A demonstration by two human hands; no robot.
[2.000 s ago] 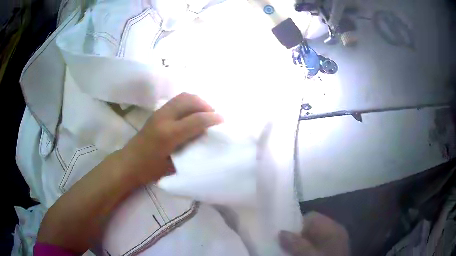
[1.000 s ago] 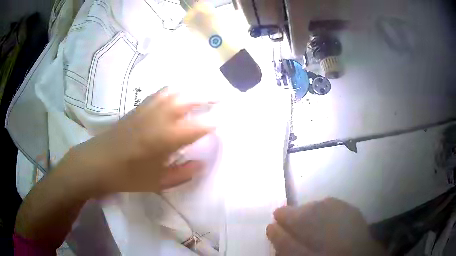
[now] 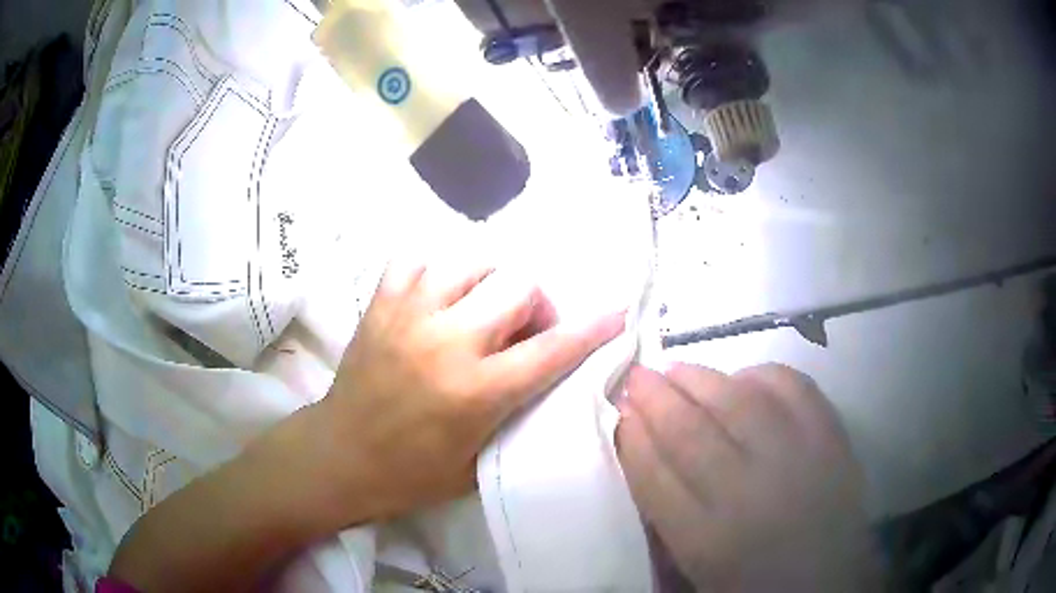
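A white garment (image 3: 214, 191) with dark double stitch lines and small dark lettering lies over the left and middle of the machine bed. My left hand (image 3: 446, 376) lies flat on it with fingers spread, one fingertip near its right edge. My right hand (image 3: 735, 463) pinches that edge just below the left fingertips. The garment edge runs up to the presser foot and needle area (image 3: 631, 151), where glare hides detail. A bluish disc (image 3: 669, 156) sits beside it.
The machine lamp (image 3: 469, 162) with its dark tip hangs over the cloth. The machine head and a ribbed dial (image 3: 741, 130) are at the top. A seam line with a small pointed catch (image 3: 813, 329) crosses the bed at right. Dark cloth lies at lower right.
My left hand has moved right and settled flat on the cloth. My right hand has moved up along the edge. The lamp appears lower and further left in the view.
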